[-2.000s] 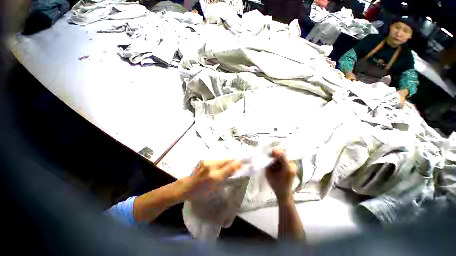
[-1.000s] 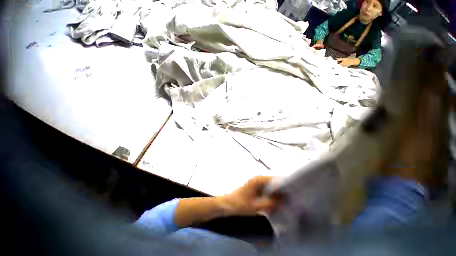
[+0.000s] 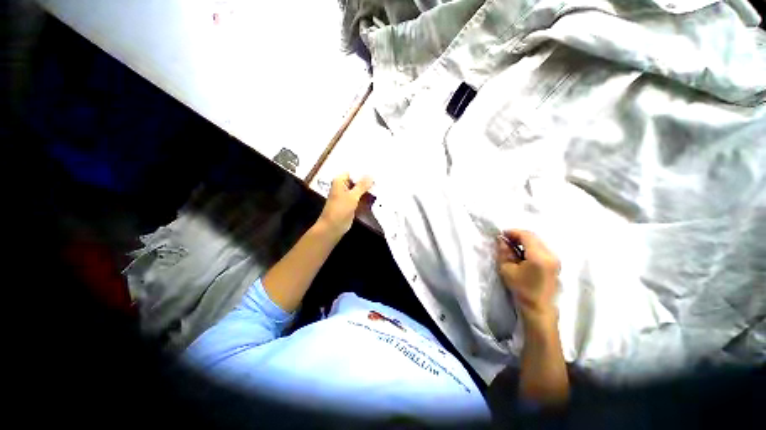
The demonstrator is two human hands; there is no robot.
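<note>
A pale grey-white garment (image 3: 605, 227) lies spread over the table, with a dark neck label (image 3: 460, 101) showing near the top. A strip with small round fasteners runs along its near edge. My left hand (image 3: 343, 203) is at the table edge beside the garment, thumb and fingertips close together; whether they pinch cloth is not clear. My right hand (image 3: 531, 270) is over the garment, closed around small dark snips (image 3: 513, 247), mostly hidden in the fingers.
The white tabletop (image 3: 210, 59) has a brown joint line (image 3: 338, 134) and a dark mark near its edge. More grey cloth (image 3: 197, 269) hangs or lies in the dark space below left. My light blue shirt shows at the bottom.
The view has tilted down and closer. My right hand has come from the blurred far right to over the garment. The garment now lies spread, label showing. The other person is out of view.
</note>
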